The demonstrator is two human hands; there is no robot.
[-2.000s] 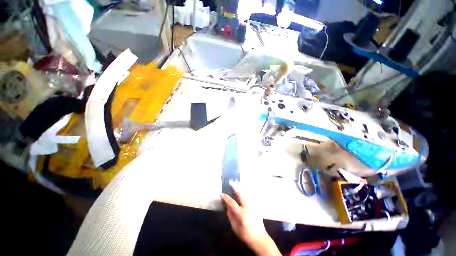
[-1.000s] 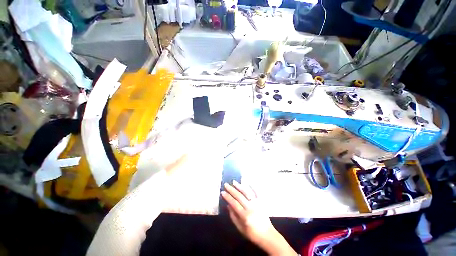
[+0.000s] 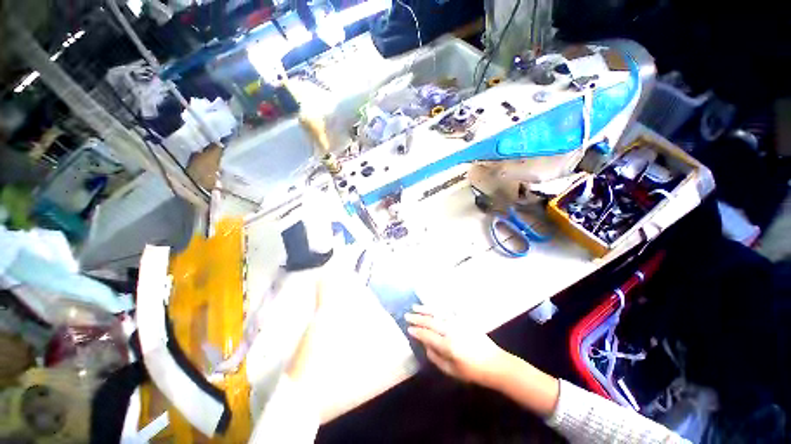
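A dark fabric piece point(image 3: 397, 303) lies on the white machine table left of and below the needle area, washed out by glare. My right hand point(image 3: 447, 342) rests on its near end with the fingers spread. My left hand point(image 3: 308, 334) is blurred in the glare left of the piece; its fingers cannot be made out. A small black angled piece point(image 3: 303, 246) lies beyond my left hand. The white sewing machine head point(image 3: 434, 143) with its blue stripe stands beyond and right; its needle area point(image 3: 375, 224) is partly lost in glare.
Blue-handled scissors point(image 3: 513, 234) lie right of my right hand, beside a yellow-edged parts box point(image 3: 598, 243). White bands with black edges point(image 3: 178, 381) lie on yellow material point(image 3: 208, 303) at left. A tan upright handle point(image 3: 314, 130) stands behind the needle. A red frame point(image 3: 585, 351) is below the table edge.
The view has turned, so the table appears tilted and the machine higher. My right hand stays at the dark piece's near end. My left hand remains left of it in glare.
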